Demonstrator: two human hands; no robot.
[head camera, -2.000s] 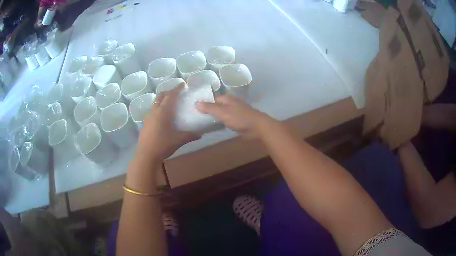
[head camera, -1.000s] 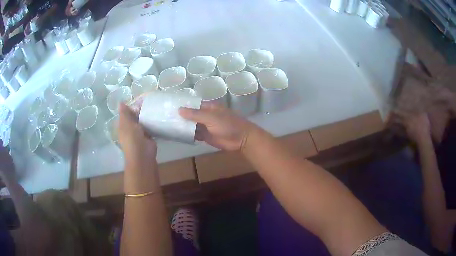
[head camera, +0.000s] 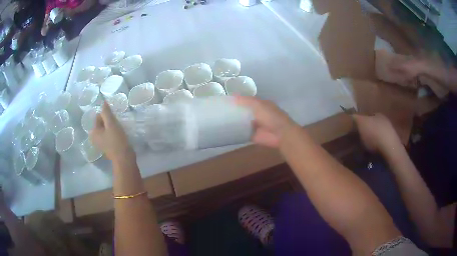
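A white cup (head camera: 223, 122) lies on its side in the air above the table's near edge. My right hand (head camera: 265, 121) grips its right end. A clear plastic bag (head camera: 155, 127), blurred, stretches from the cup's left part toward my left hand (head camera: 111, 132), whose fingers are closed on the bag's far end. The bag covers at least the cup's left end; how far it reaches is blurred. More white cups (head camera: 198, 75) stand mouth up on the white table behind my hands.
Film-covered cups (head camera: 35, 130) stand at the left. The white table (head camera: 280, 65) has a brown cardboard edge (head camera: 225, 167). At right, a neighbouring person's hands (head camera: 376, 131) are at brown cardboard (head camera: 351, 40). Small coloured pieces (head camera: 129, 18) lie at the far side.
My hands have moved apart. The clear bag now shows stretched between them, with the cup at its right end. The neighbour's cardboard and hands have shifted.
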